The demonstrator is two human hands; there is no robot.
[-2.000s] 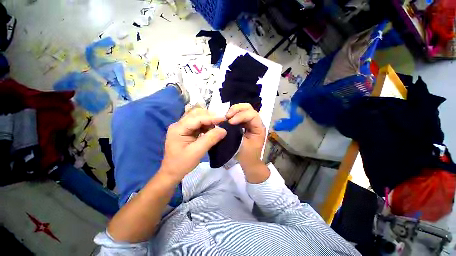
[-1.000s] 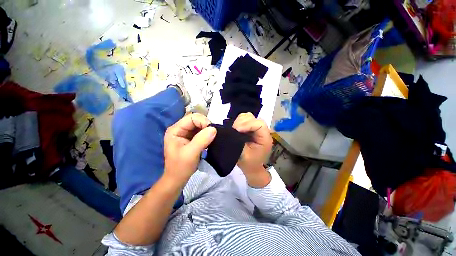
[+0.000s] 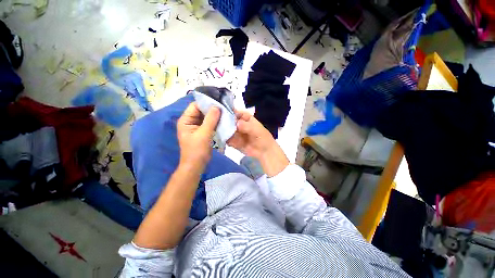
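A small cuff shows its pale grey face, with a dark opening at its top, above my knee. My left hand is shut on its left side, thumb on the grey face. My right hand holds its right edge; some of those fingertips are hidden behind the piece. A pile of black cuffs overlaps in a column on the white board, just beyond my right hand.
Fabric scraps lie on the pale floor. Blue crates stand ahead and to the right. A yellow-edged table with black garments and a red bag is at right. Dark red garments lie at left.
The piece showed black before; now its pale grey face shows. Both hands have moved slightly up and left, away from the near end of the pile. The view has shifted slightly.
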